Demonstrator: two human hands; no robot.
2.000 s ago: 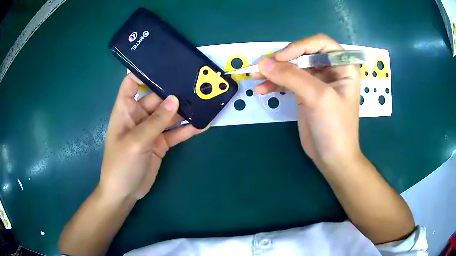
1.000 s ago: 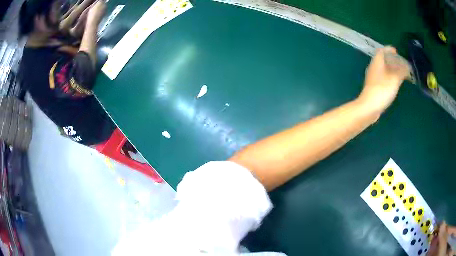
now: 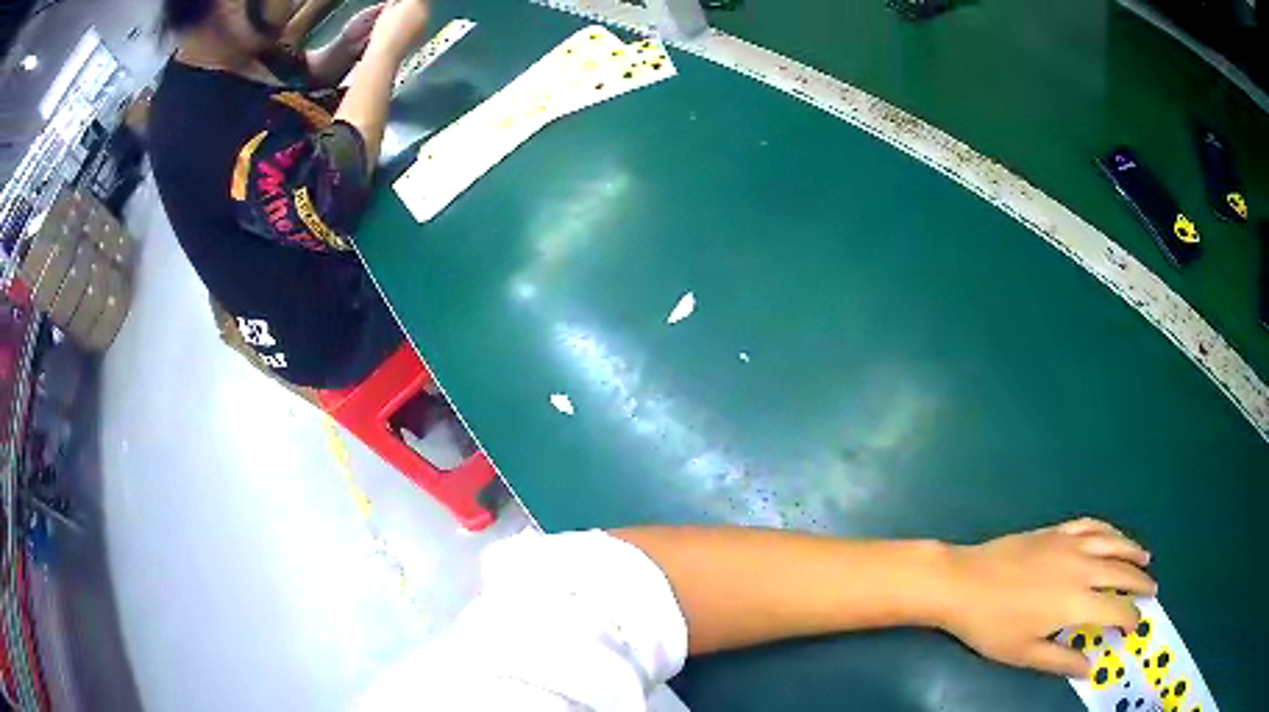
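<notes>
My left hand (image 3: 1051,591) reaches from the white sleeve to the lower right. It lies palm down, fingers a little apart, over the upper end of a white sticker sheet (image 3: 1166,654). The sheet has yellow pieces with dark holes, and its lower part is cut off by the picture's edge. Nothing is seen gripped in the hand. My right hand is out of view.
A black phone (image 3: 1148,205) with a yellow patch and others lie beyond the speckled strip (image 3: 960,160). White sheets (image 3: 515,111) lie upper left by a seated person (image 3: 278,209) on a red stool (image 3: 418,431). White scraps (image 3: 681,308) lie on the green table.
My left hand has moved from the strip, beside a phone, back to the sticker sheet. The view has shifted, and the right hand's fingers at the lower right have left view.
</notes>
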